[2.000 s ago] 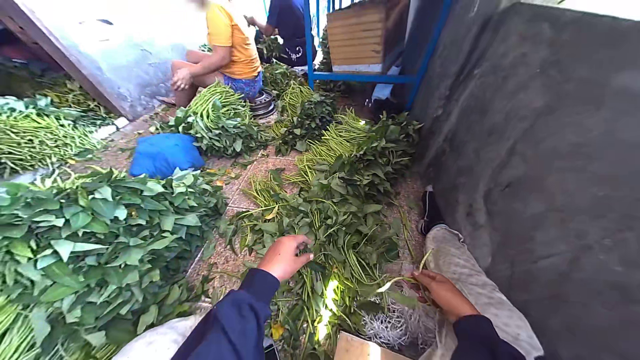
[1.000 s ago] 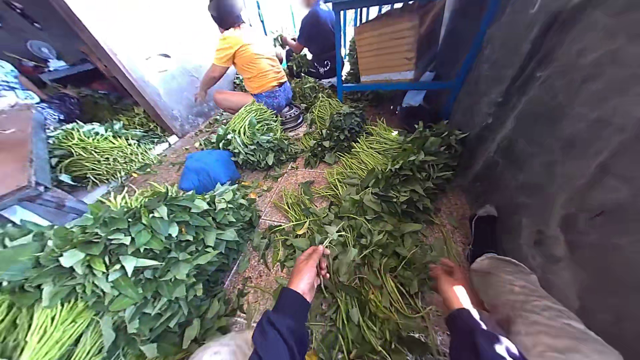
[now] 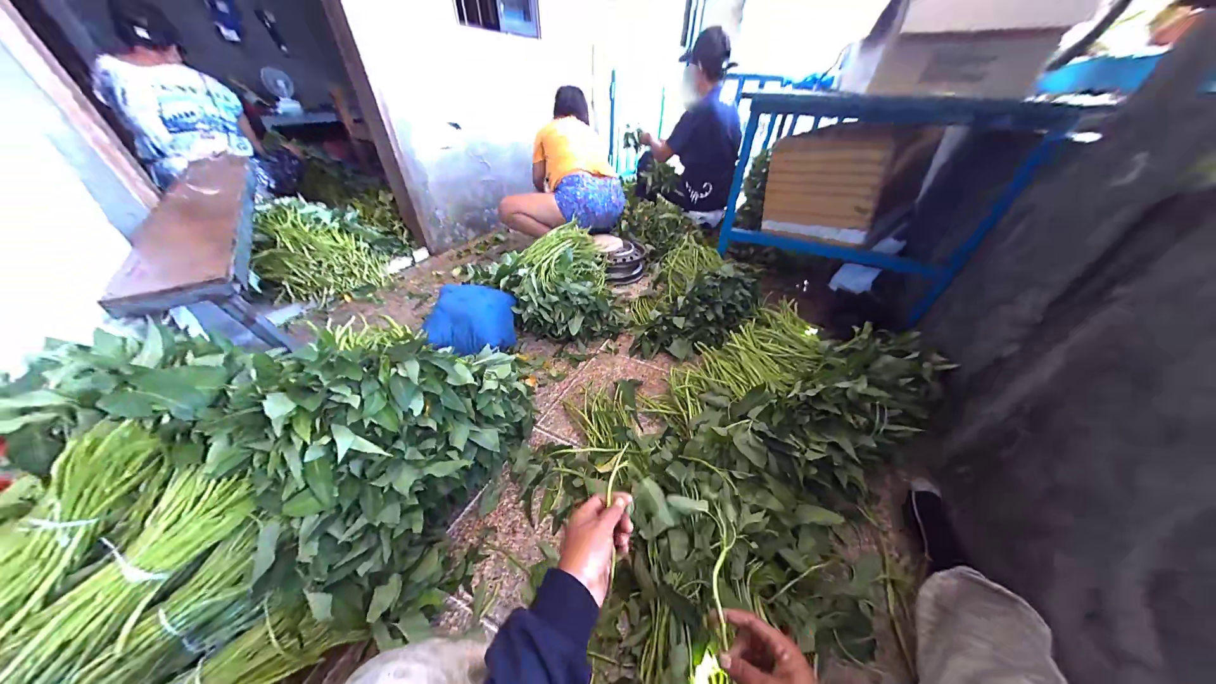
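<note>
My left hand (image 3: 595,541), in a dark blue sleeve, pinches a thin green stem (image 3: 617,470) that rises above its fingers. Lower and to the right, my right hand (image 3: 763,650) has its thumb and fingers around another leafy stem (image 3: 719,570), whose top leans over the heap. Beneath both hands spreads a loose pile of leafy green vegetable stalks (image 3: 760,465). On the left lie stacked leafy bundles (image 3: 380,446), and nearer me are stalks bound with white ties (image 3: 133,560).
A blue stuffed bag (image 3: 470,318) lies on the tiled floor (image 3: 570,394). Beyond it are more greens (image 3: 560,285) and two crouching people. Another person is near a wooden bench (image 3: 185,237) at left. A blue metal table (image 3: 855,249) and a grey wall (image 3: 1092,427) flank the right.
The view has lifted, showing more of the background. My right hand, apart from any clear stem one second ago, now has a stem between its fingers.
</note>
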